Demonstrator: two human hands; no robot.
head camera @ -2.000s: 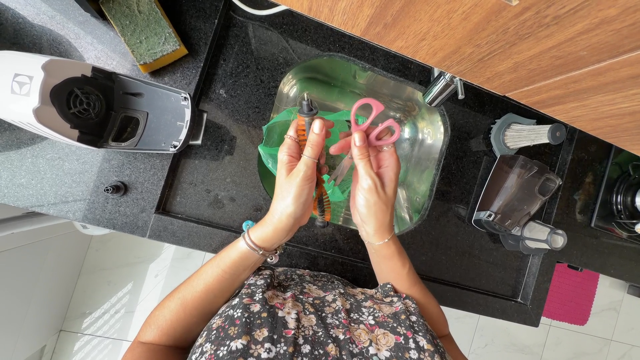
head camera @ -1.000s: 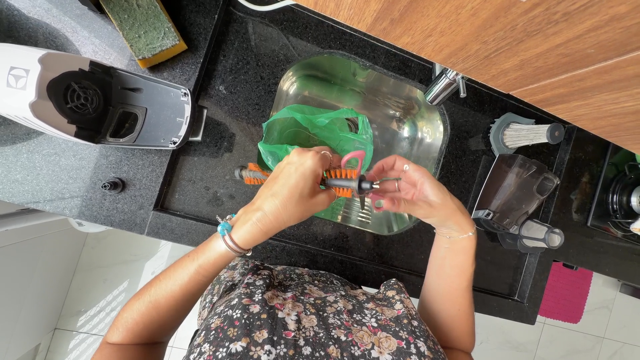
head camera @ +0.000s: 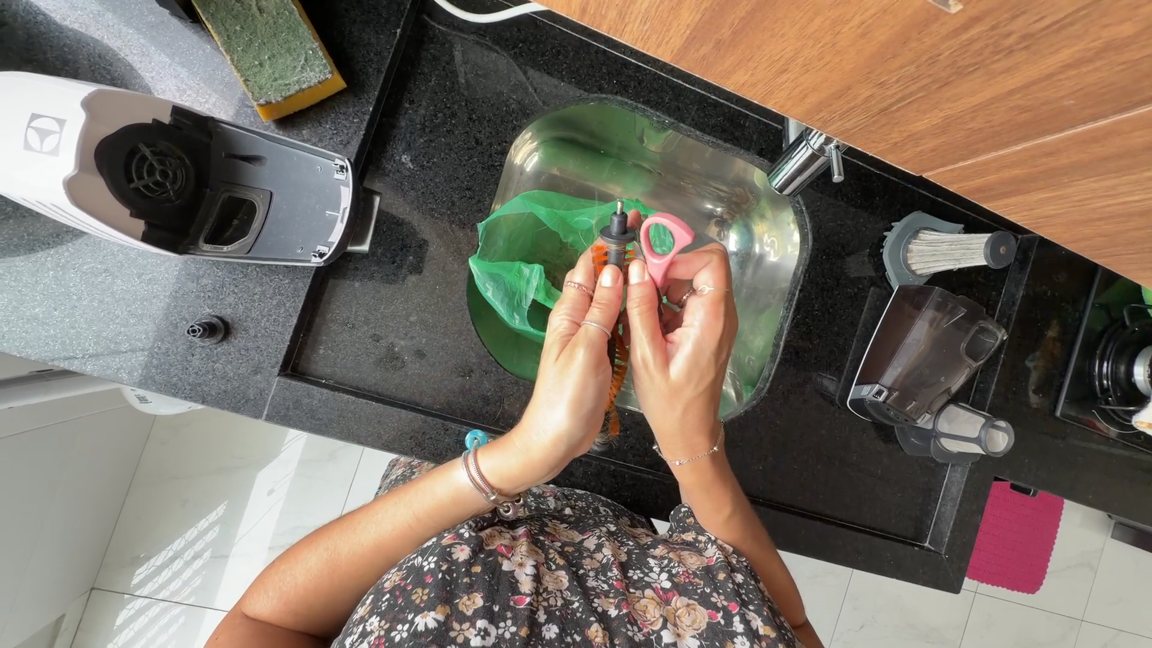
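Observation:
My left hand (head camera: 576, 360) grips a vacuum brush roller (head camera: 617, 243) with orange and dark bristles, held nearly upright, its metal-pinned end pointing to the top of the view. Beside it, my right hand (head camera: 684, 342) holds pink-handled scissors (head camera: 665, 243), and its thumb and fingers are at the roller's upper end. My fingers hide the scissor blades and much of the roller. Beneath both hands, a green plastic bag (head camera: 513, 261) lies in the steel sink (head camera: 747, 207).
At left are a white vacuum cleaner body (head camera: 279, 198), a sponge (head camera: 279, 54) and a small black part (head camera: 207, 329). A chrome faucet (head camera: 805, 162) stands behind the sink. Right of it lie a pleated filter (head camera: 949, 252), a transparent dust container (head camera: 922, 351) and a mesh filter (head camera: 972, 432).
The roller has turned from lying sideways one second ago to nearly upright. My right hand has moved in beside my left, and the pink scissor handle shows more plainly.

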